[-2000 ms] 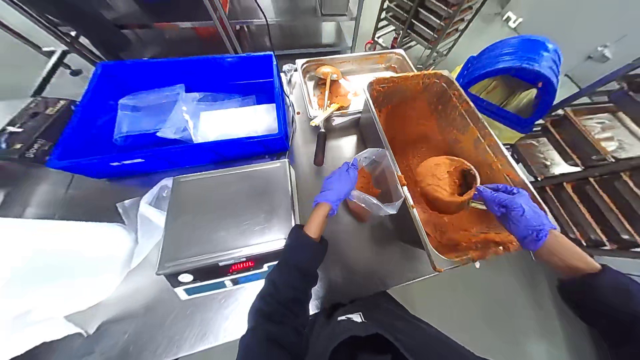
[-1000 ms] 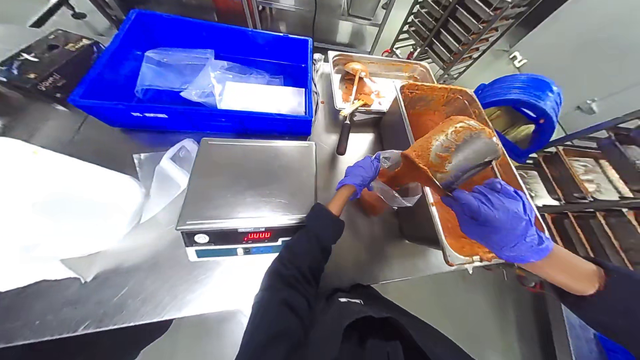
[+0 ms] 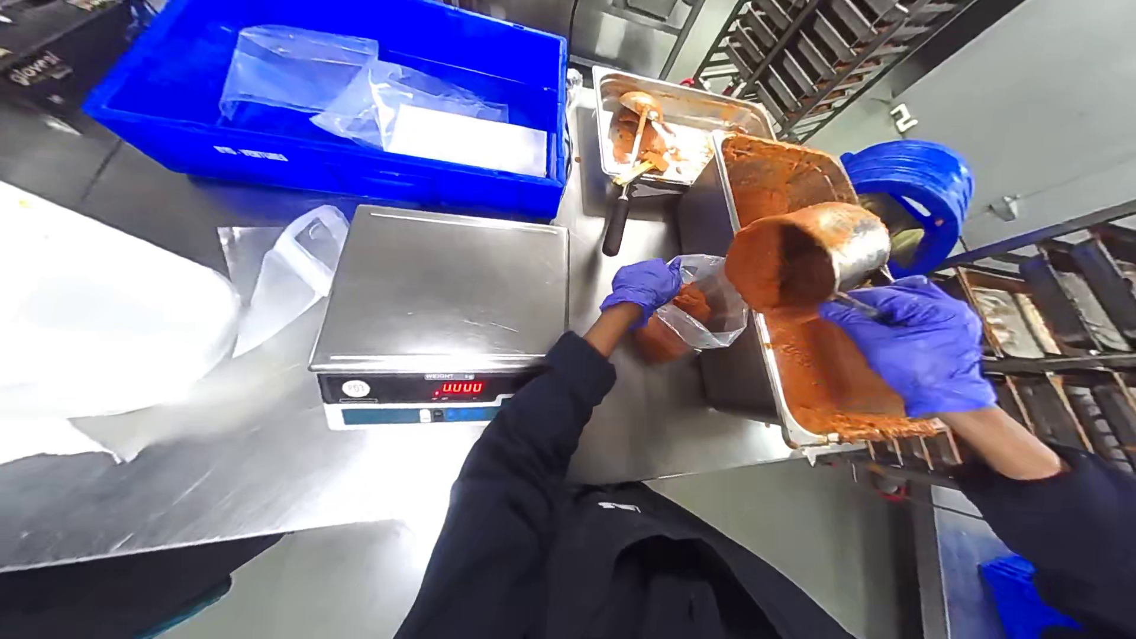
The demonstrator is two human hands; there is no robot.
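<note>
My left hand [image 3: 645, 288], in a purple glove, grips the rim of a clear plastic bag [image 3: 721, 321] with orange-brown paste low inside. My right hand [image 3: 919, 342], gloved too, holds a metal scoop [image 3: 856, 232] by its handle. The scoop is coated with paste and tilted, its dark mouth turned toward me, beside and above the bag's opening. Beneath the scoop stands a deep steel pan [image 3: 737, 373] of the same paste. Left of the bag, a bench scale [image 3: 453, 288] with a lit red display carries nothing on its plate.
A blue plastic crate [image 3: 355, 182] with clear bags and a white sheet stands behind the scale. A shallow steel tray [image 3: 754, 111] holds a smeared ladle, and a black-handled tool [image 3: 617, 222] leans at its edge. White plastic [image 3: 106, 311] lies left. Racks and a blue-lined bin [image 3: 954, 191] stand right.
My right hand first held the scoop low in the pan, then raised it to the bag's mouth; now it is a little to the right of the bag. My left hand still holds the bag.
</note>
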